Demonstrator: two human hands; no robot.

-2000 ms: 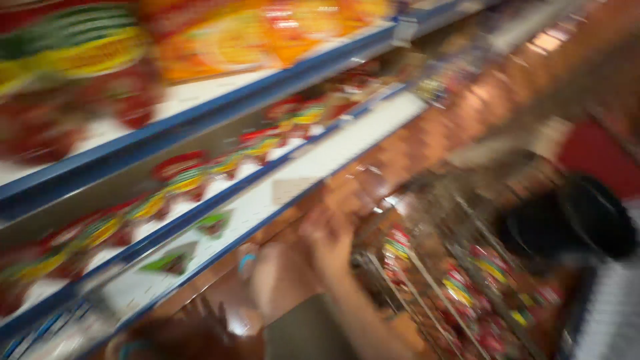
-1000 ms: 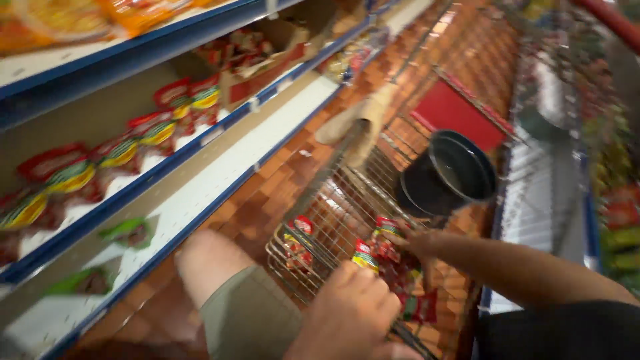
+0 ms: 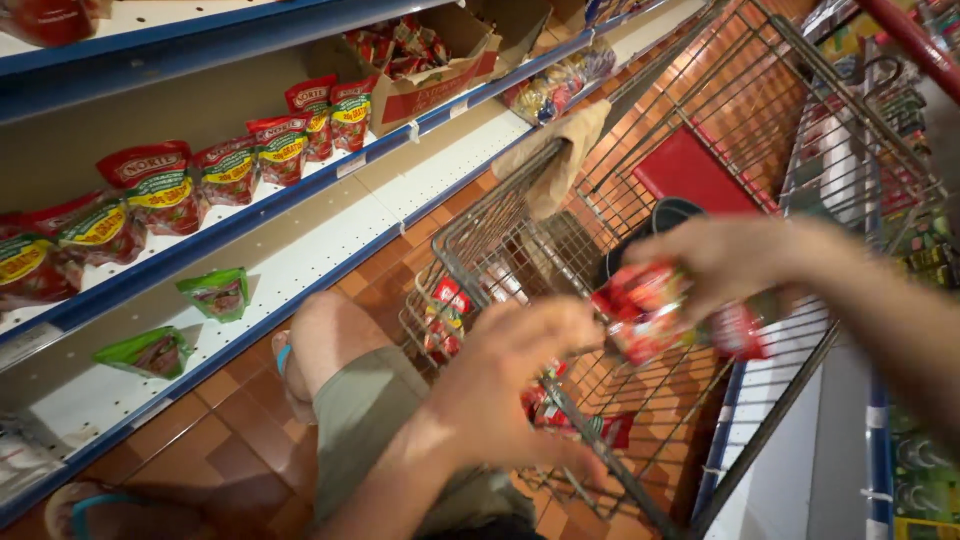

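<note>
My right hand [image 3: 712, 262], blurred, grips red tomato extract pouches [image 3: 645, 311] above the wire shopping cart [image 3: 600, 457]. My left hand [image 3: 517, 382] is raised over the cart's near rim with its fingers apart and nothing visible in it. More red pouches [image 3: 444, 319] lie low in the cart, partly hidden by the wires and my left hand. A dark bucket [image 3: 671, 214] stands in the cart behind my right hand. A row of similar red pouches [image 3: 161, 187] stands upright on the shelf at the left.
Two green pouches [image 3: 217, 294] lie on the white bottom shelf [image 3: 300, 240]. An open cardboard box [image 3: 435, 90] of small red packets sits farther along. A beige cloth [image 3: 570, 161] hangs over the cart's edge. My bent knee [image 3: 330, 337] is between shelf and cart.
My right hand has lifted red pouches from inside the cart. My left hand, lower at the cart's rim one second ago, is now raised with its fingers spread.
</note>
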